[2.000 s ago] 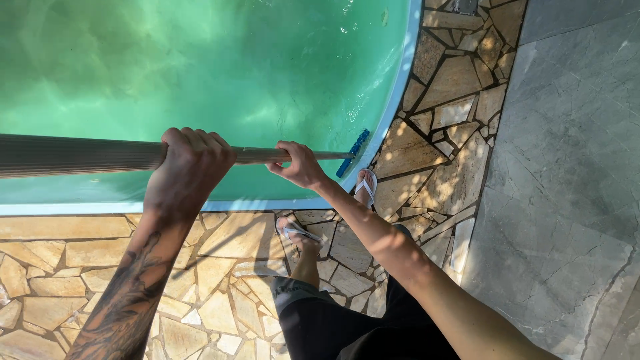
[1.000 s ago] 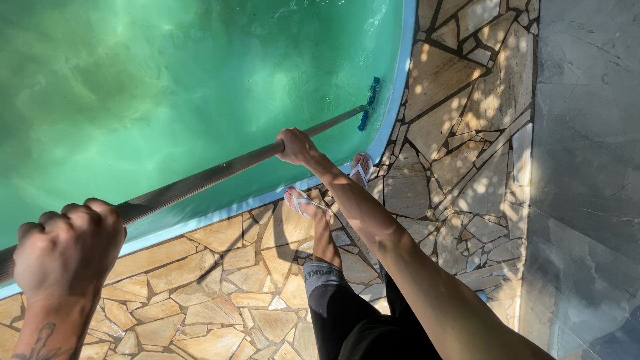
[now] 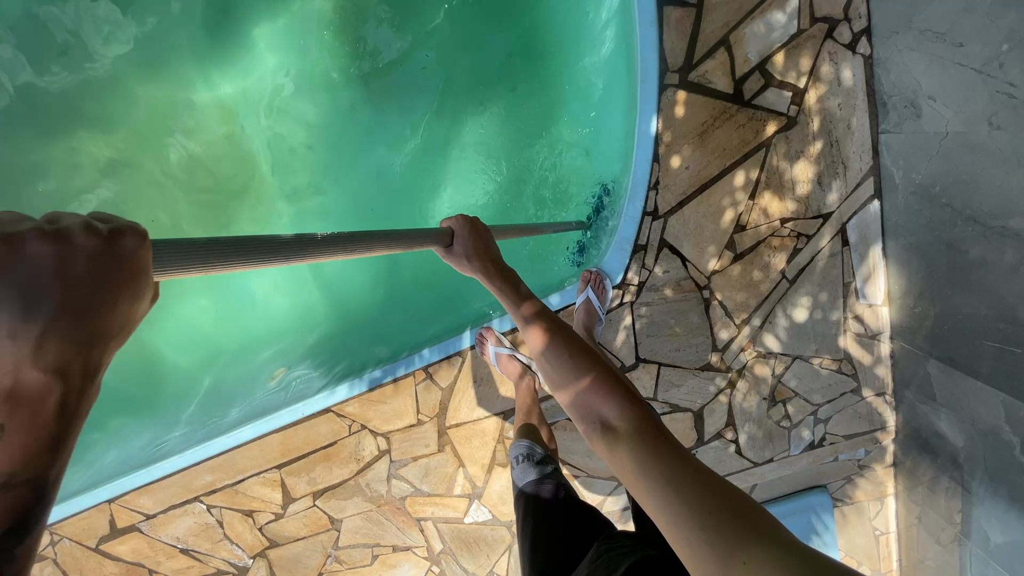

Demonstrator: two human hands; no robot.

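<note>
A ribbed pole (image 3: 344,244) runs nearly level across the view, over the green pool water (image 3: 264,144). My left hand (image 3: 72,280), large at the left edge, is closed around its near part. Farther along, my right hand (image 3: 470,246) grips the pole at about mid-view. At the pole's far end a blue pool brush head (image 3: 592,224) lies under the water, close beside the pool's curved corner; ripples blur its outline.
The pool's light blue rim (image 3: 646,120) curves around the water. My feet in white flip-flops (image 3: 594,296) stand at it on irregular stone paving (image 3: 688,320). Grey slabs (image 3: 952,240) lie at the right. A light blue object (image 3: 808,520) is partly hidden behind my right arm.
The brush head, at the surface one second ago, is now under the water. My left hand has risen in the view, and the pole lies flatter than its earlier slant. Both hands have kept their grip.
</note>
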